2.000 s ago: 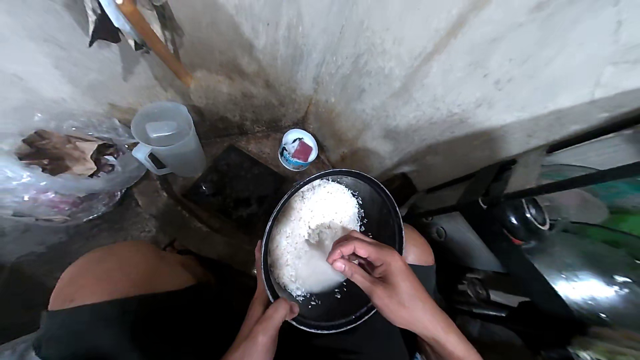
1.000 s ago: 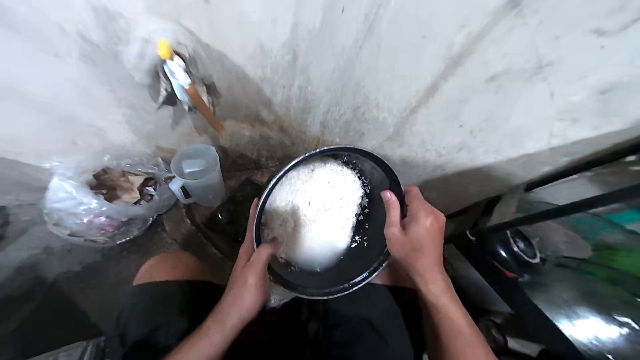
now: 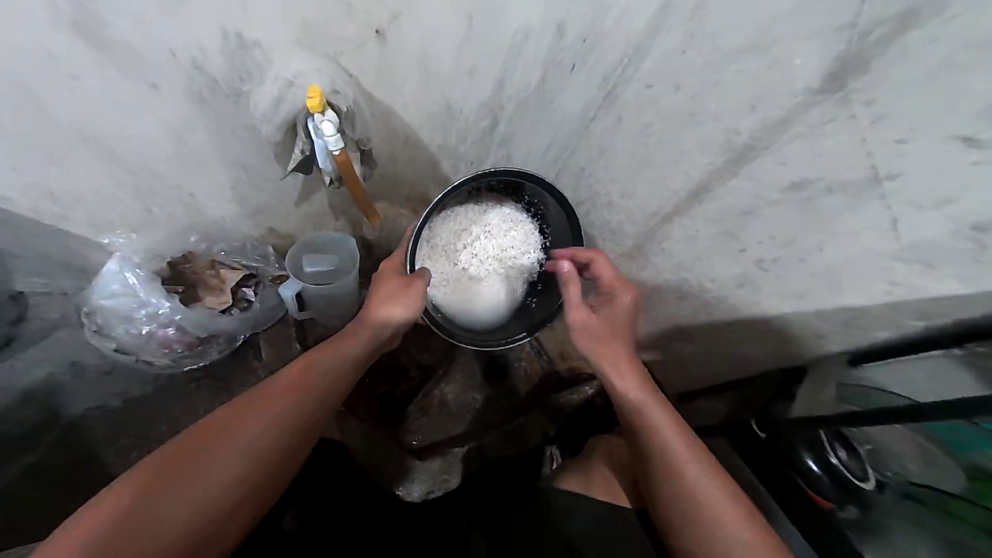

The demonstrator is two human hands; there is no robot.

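A round black pot (image 3: 570, 225) holds white rice grains (image 3: 496, 240) with cloudy water at the near side. Some grains cling to its dark inner wall on the right. My left hand (image 3: 397, 291) grips the pot's left rim, the thumb over the edge and the fingers hidden beneath. At the right rim is my right hand (image 3: 597, 298), its index finger and thumb close together over the edge; whether they pinch the rim or some grains cannot be told.
A tap with a yellow handle (image 3: 315, 99) and brown hose (image 3: 356, 186) juts from the wall. Left of the pot stand a translucent plastic jug (image 3: 333, 291) and a clear plastic bag (image 3: 132, 310) with brown scraps. A dark rack with a black pot (image 3: 829, 465) is at lower right.
The pot has moved away from my lap towards the wall, held by my left hand. My right hand has loosened from its wider hold on the right rim.
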